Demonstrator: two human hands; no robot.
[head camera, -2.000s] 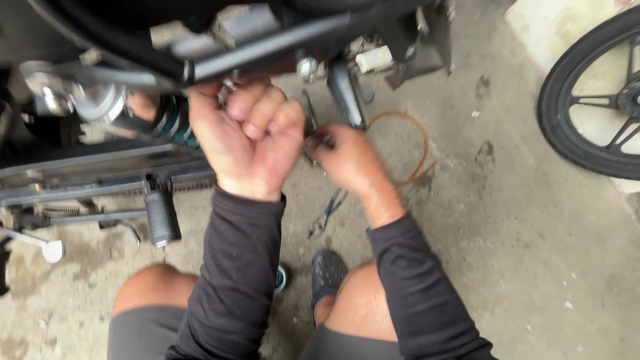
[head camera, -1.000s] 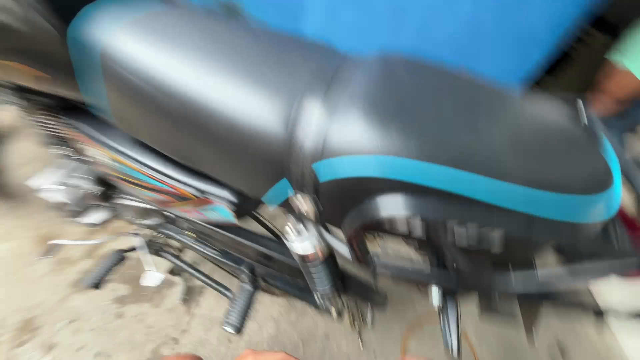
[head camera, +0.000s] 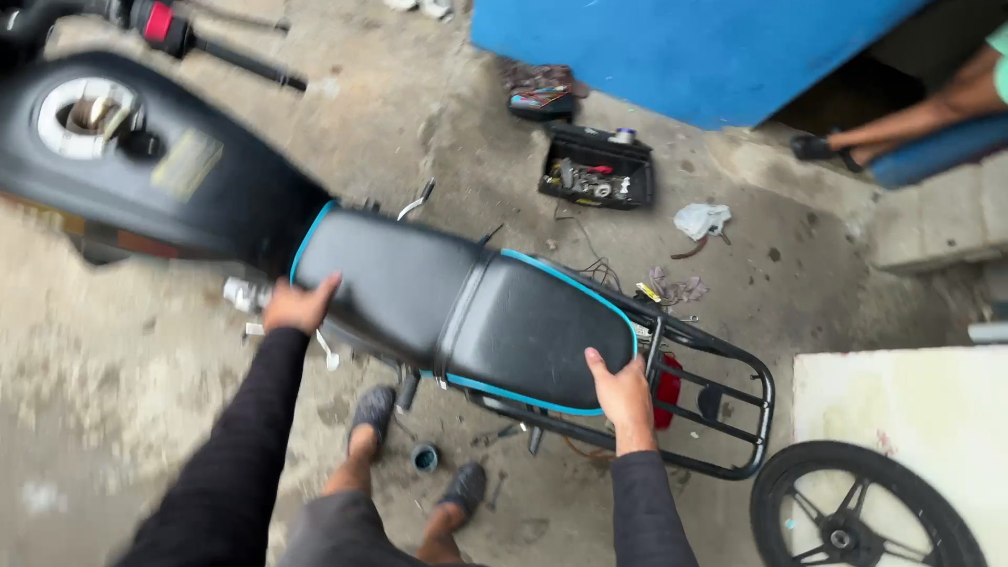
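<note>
A black motorcycle seat (head camera: 394, 283) with turquoise piping lies lengthwise on the motorcycle, behind the black fuel tank (head camera: 181, 157). My left hand (head camera: 301, 305) grips the seat's front near edge, thumb on top and fingers hidden below. At the seat's rear end my right hand (head camera: 624, 387) holds the edge, its thumb on the cover and its fingers out of sight. Just behind the right hand are the black tubular rear rack (head camera: 756, 378) and a red tail light (head camera: 668, 391).
An open black toolbox (head camera: 598, 169) stands on the concrete beyond the bike, with a plastic bag (head camera: 702, 220) nearby. A spoked-alloy wheel (head camera: 839, 538) leans by a pale slab (head camera: 906, 394). Another person's leg (head camera: 906, 130) shows at upper right. A small cup (head camera: 425, 457) stands between my feet.
Two seconds ago both hands were low at the frame beneath the bike's side; now they are on the two ends of the seat. The view has shifted widely to show the bike from above.
</note>
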